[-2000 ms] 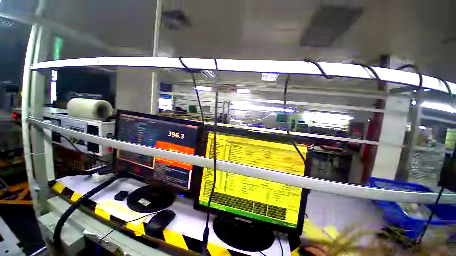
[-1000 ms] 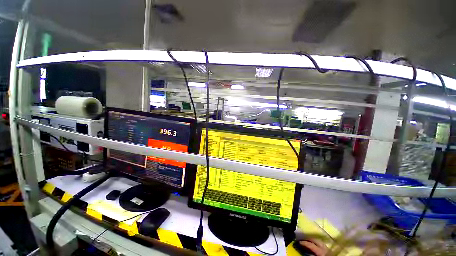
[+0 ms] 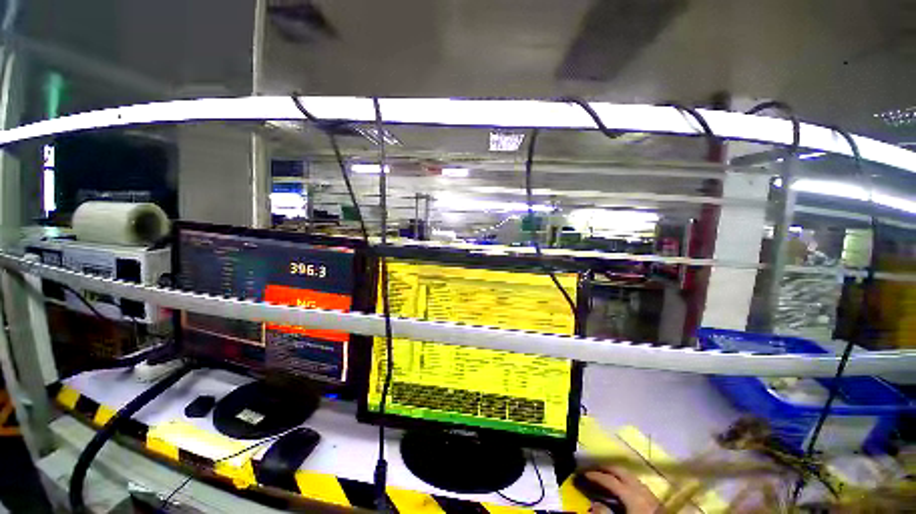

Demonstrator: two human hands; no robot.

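Observation:
My right hand [image 3: 631, 492] is at the bottom edge, partly cut off, resting on a black computer mouse [image 3: 600, 488] beside the yellow monitor's base. The data monitor [image 3: 472, 351] shows a yellow screen full of text rows with a green strip below. The weighing monitor [image 3: 271, 301], left of it, has a dark screen with "396.3" above a red "NG" block. My left hand is not in view.
A white metal rail [image 3: 442, 115] and a lower rail cross in front with hanging black cables. Another mouse [image 3: 288, 449] lies on the shelf by hazard tape [image 3: 319, 486]. A blue basket [image 3: 778, 387] is at right. A pale film roll [image 3: 122, 222] is at far left. Blurred brownish strands cover the lower right.
The view has turned so that the monitors and rails sit further left. More of my right hand shows on the mouse at the bottom edge.

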